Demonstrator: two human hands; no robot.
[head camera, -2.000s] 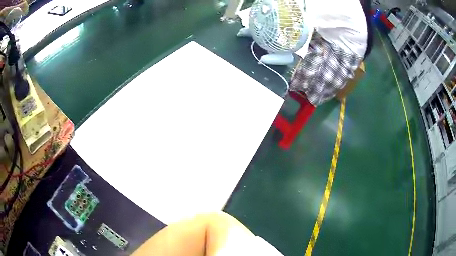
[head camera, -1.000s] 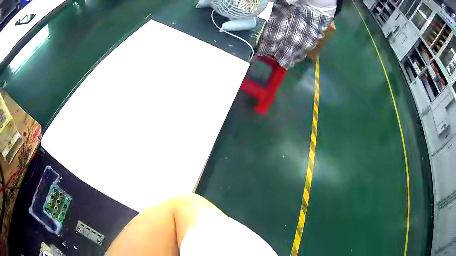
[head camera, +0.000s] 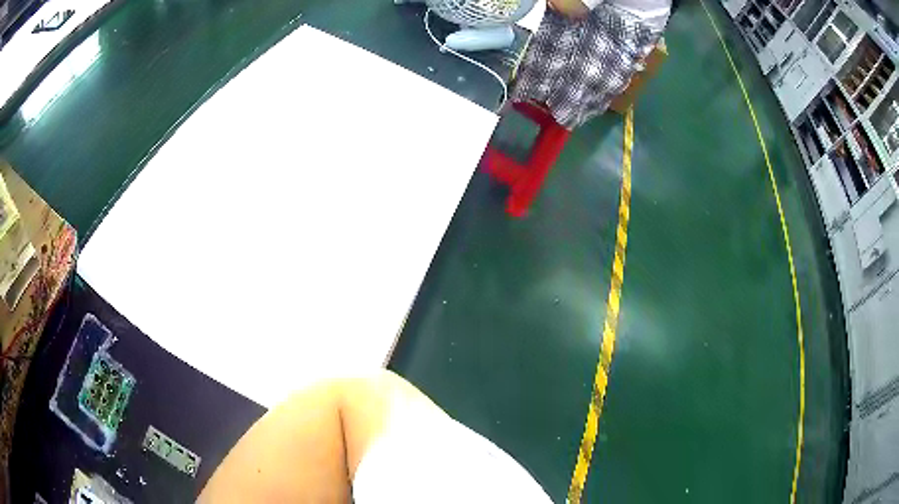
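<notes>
A bent bare arm with a white sleeve shows at the bottom centre; its hand is out of the picture. Neither my left hand nor my right hand is in view. The arm overlaps the near corner of a large white sheet (head camera: 286, 207). At the lower left, a small green test contact board (head camera: 105, 391) with round contacts sits in a clear tray (head camera: 69, 389) on the black mat (head camera: 187, 364). A narrow terminal plate (head camera: 172, 451) lies beside it. Part of a cream power strip (head camera: 94, 489) shows at the bottom edge.
A wooden shelf edge (head camera: 44, 231) with red wires stands at the left. A person in a checked garment (head camera: 591, 59) is at the top, by a red stool (head camera: 532, 167) and a fan (head camera: 478, 12). Grey cabinets (head camera: 838, 128) line the right, beyond the green floor (head camera: 493, 325).
The view has swung so that the sheet, board and stool sit further left and higher than two seconds ago. Less of the shelf and fan shows. The arm stays bent at the bottom.
</notes>
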